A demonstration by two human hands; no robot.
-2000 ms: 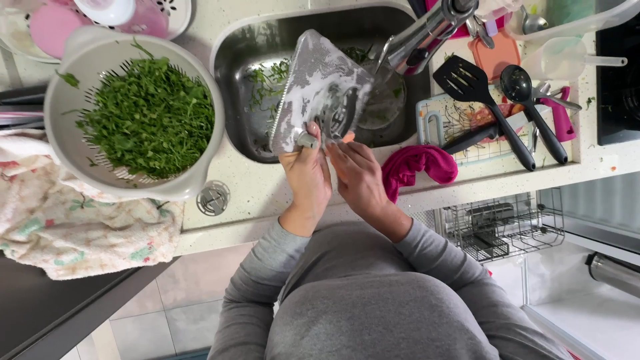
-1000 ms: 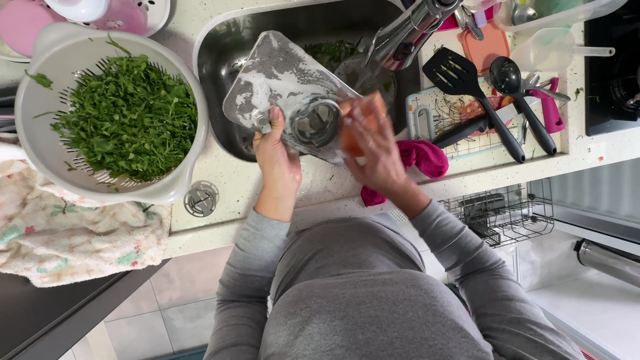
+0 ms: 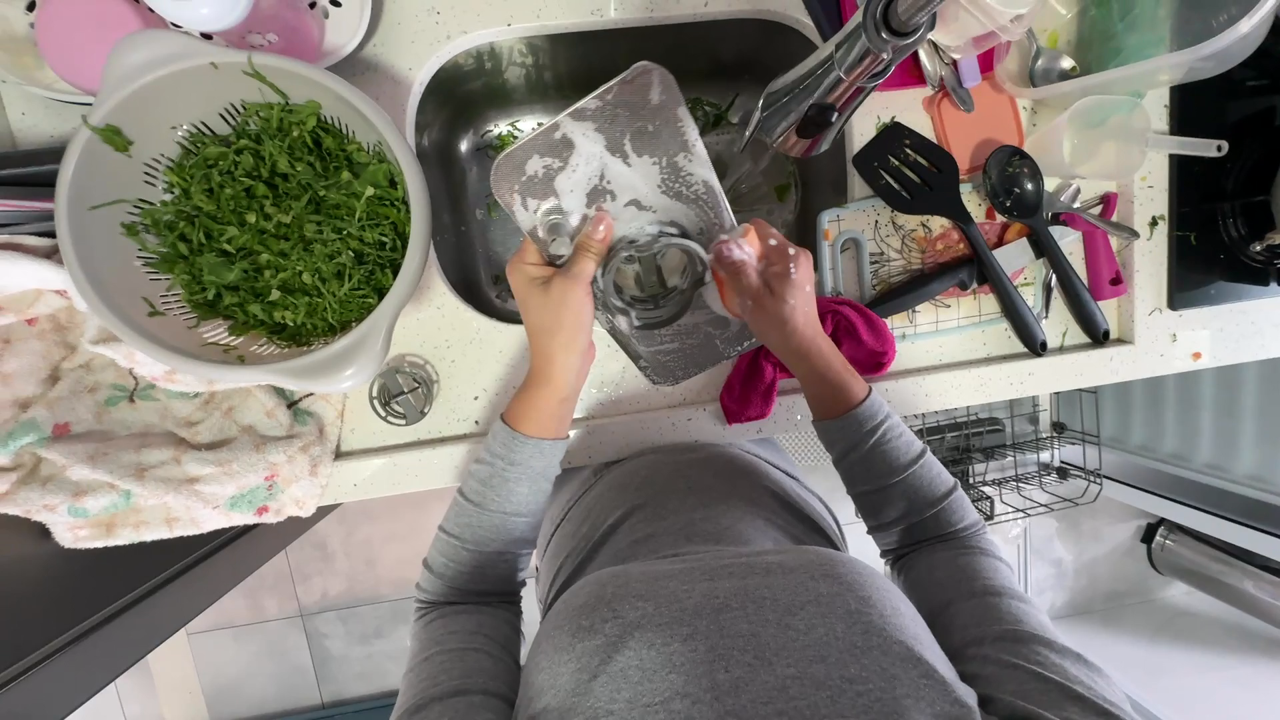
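Note:
A soapy grey flat piece [image 3: 640,180] with rounded corners and a round fitting [image 3: 652,277] is held tilted over the front of the stainless steel sink [image 3: 460,130]. My left hand [image 3: 560,300] grips its left edge, thumb on top. My right hand [image 3: 775,285], wet with suds, closes around an orange sponge [image 3: 738,272] against the right edge beside the round fitting. Above and to the right hangs the chrome faucet [image 3: 830,90]. Bits of green leaves lie in the sink. A magenta cloth [image 3: 850,345] rests on the counter just below my right hand.
A grey colander [image 3: 85,200] of chopped green herbs [image 3: 280,220] stands left of the sink, above a patterned towel [image 3: 180,430]. On the right lie a black slotted turner [image 3: 910,170], a black ladle [image 3: 1015,185], a black-handled knife [image 3: 925,288] and a clear measuring cup [image 3: 1090,140]. An open dishwasher rack [image 3: 1030,450] is below.
The flat piece has turned and tilted in my left hand. My right hand, with the orange sponge, has moved from over the round fitting's right side to the piece's right edge.

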